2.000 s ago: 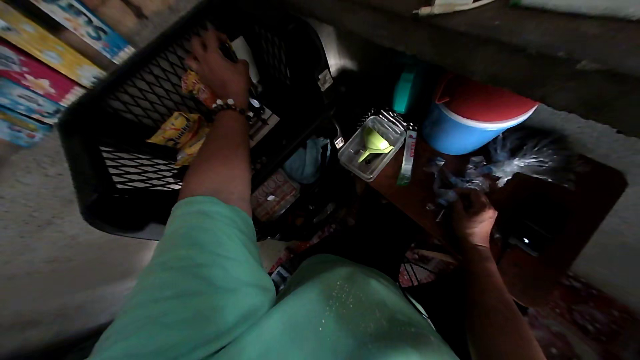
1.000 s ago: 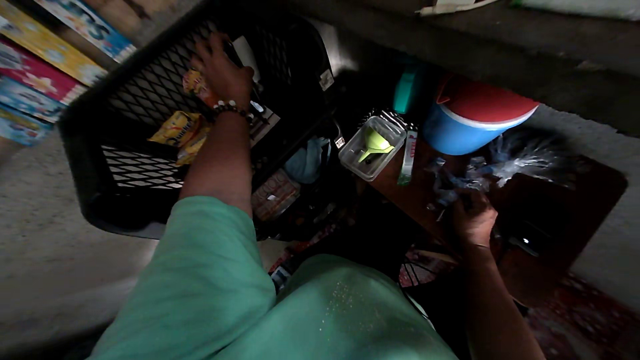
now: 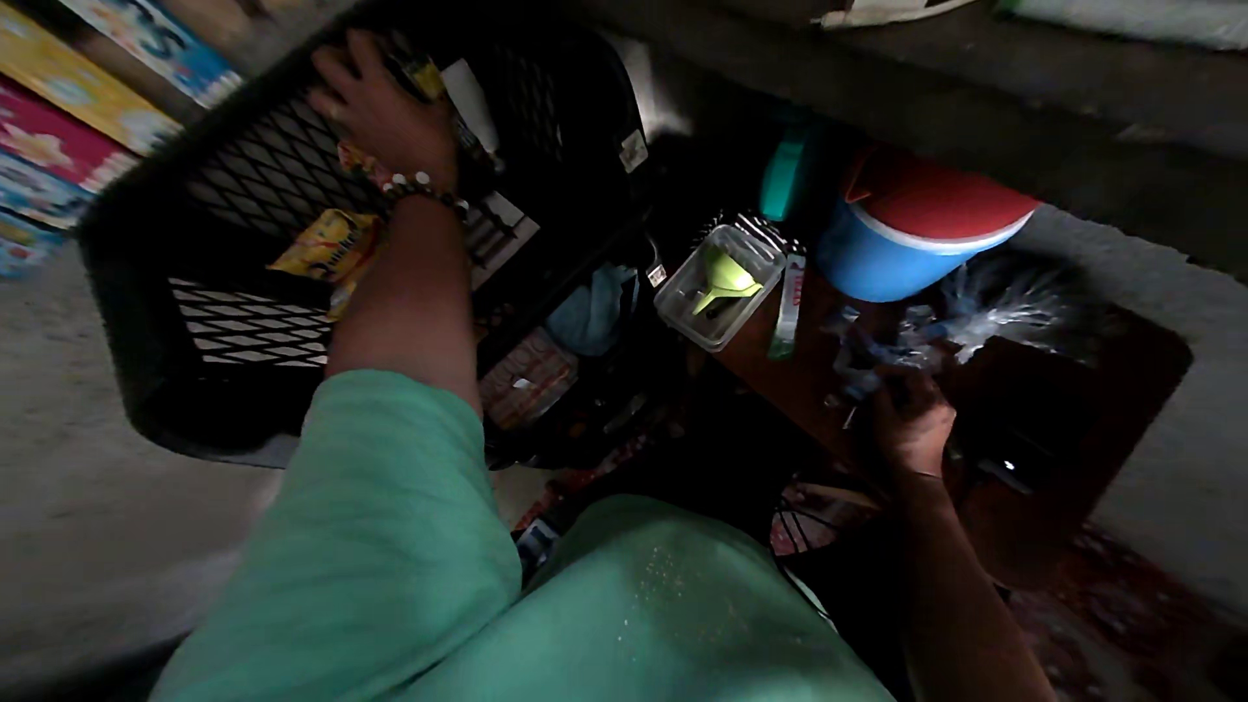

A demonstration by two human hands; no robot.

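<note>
My left hand [image 3: 390, 117], with a beaded bracelet at the wrist, is inside the black plastic crate [image 3: 112, 283], fingers spread near its far mesh wall. Its palm is hidden, so I cannot tell if it holds anything. An orange packet [image 3: 359, 161] shows by its palm side; a yellow snack packet [image 3: 336, 244] lies beside my forearm. A small yellow-and-black item [image 3: 426, 78] is right of the fingers. Over the brown table at the right, my right hand [image 3: 914, 419] has curled fingers closed on crumpled clear plastic [image 3: 882, 356]. More clear plastic [image 3: 1004, 312] fans out beyond it.
Between the hands, a clear plastic tub [image 3: 717, 336] holds a yellow-green funnel [image 3: 726, 278]. A long narrow packet [image 3: 788, 307] lies beside it, near a blue bucket [image 3: 877, 258] with a red lid [image 3: 946, 200]. A dark ledge [image 3: 975, 97] runs above. Colourful packets [image 3: 58, 93] stand upper left.
My left hand has shifted slightly to the left inside the crate, and a yellow-and-black item shows more beside its fingers. The right hand stays at the clear plastic.
</note>
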